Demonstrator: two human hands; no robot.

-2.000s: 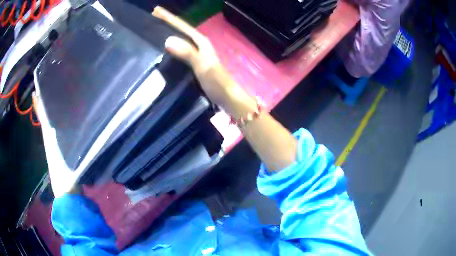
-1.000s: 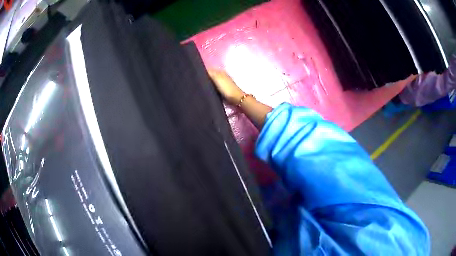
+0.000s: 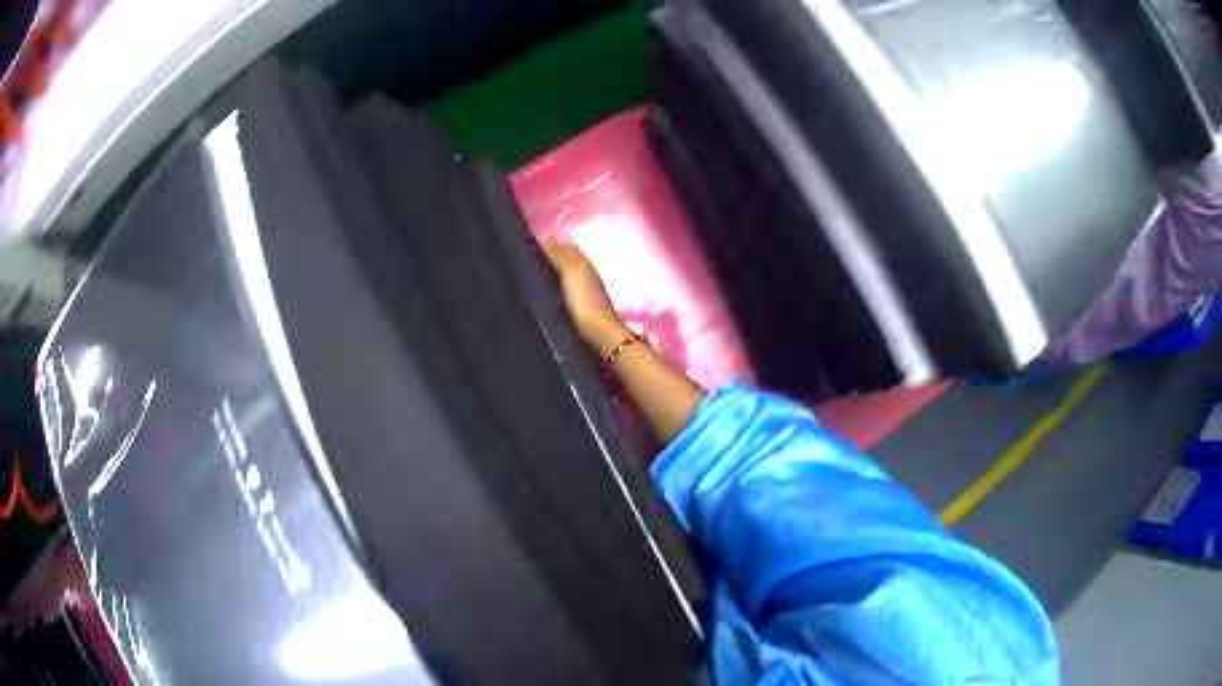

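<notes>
A thick stack of covers fills the left and middle of the view, tilted and close to the camera. Its glossy dark grey top cover has small white print, glare and wrinkled clear film at the left edge. A white strip shows below the top cover, above black layers. My right hand is against the stack's right side at its lower edge, holding it there; some fingers are partly hidden. My left hand is out of view.
A second stack with black and white edges stands on the pink mat at right. A person's lilac sleeve is beside it. A green surface lies behind. Blue bins and a yellow floor line are at right.
From two seconds ago, the held stack has come closer, and my left hand has left view. Since one second ago, the second stack appears larger and nearer, with less pink mat between the stacks.
</notes>
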